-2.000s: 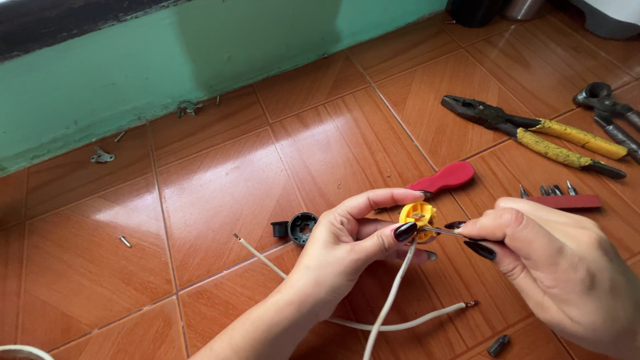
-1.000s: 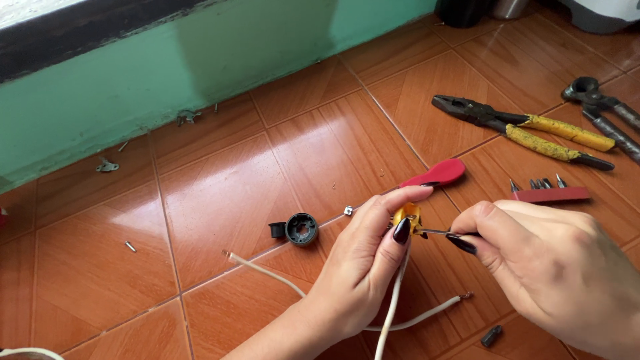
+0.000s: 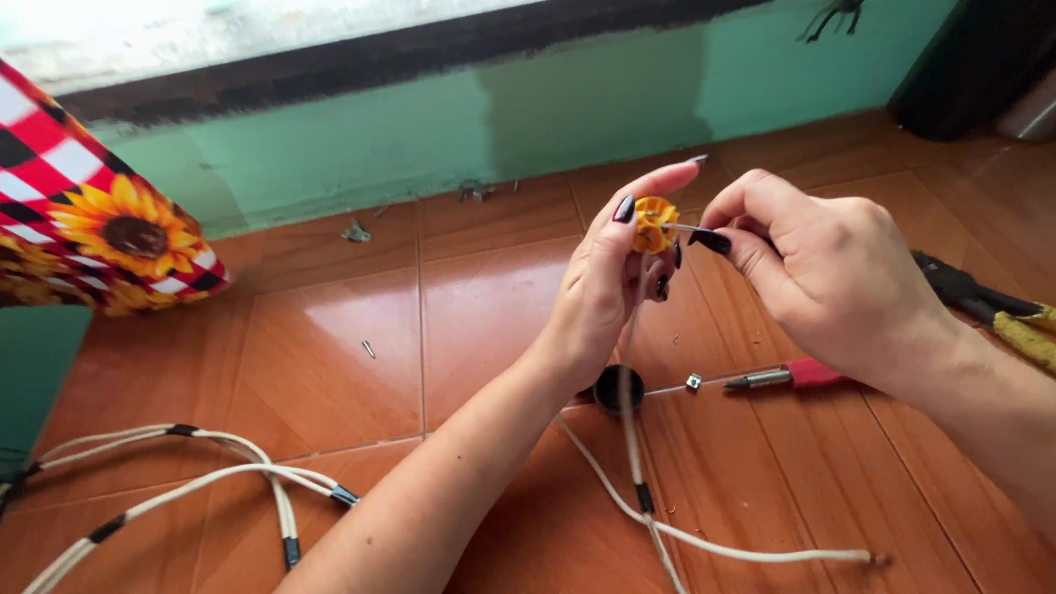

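Observation:
My left hand [image 3: 615, 256] holds a small round yellow plastic electrical part [image 3: 654, 223] upright between thumb and fingers. A white cable [image 3: 631, 355] hangs down from beside that part. My right hand [image 3: 813, 247] pinches a thin metal shaft [image 3: 683, 227], whose far end meets the face of the yellow part; the rest of it is hidden in the fingers. Below the hands lie a round black plastic housing [image 3: 618, 390], a small metal piece [image 3: 694, 381] and a screwdriver with a red handle [image 3: 813, 372]. Another white cable end [image 3: 767, 555] with bare copper lies nearer me.
Taped white cable [image 3: 223, 470] loops at the left. Pliers with worn yellow grips [image 3: 973, 293] lie at the right, partly behind my arm. A sunflower-print cloth [image 3: 124, 223] hangs at the left. Small metal bits [image 3: 356, 232] lie near the green wall [image 3: 412, 132]. A dark cylinder [image 3: 936, 74] stands at the back right.
Both hands, with the yellow part and the thin shaft, have moved up and away from the black housing toward the wall. The view has swung left.

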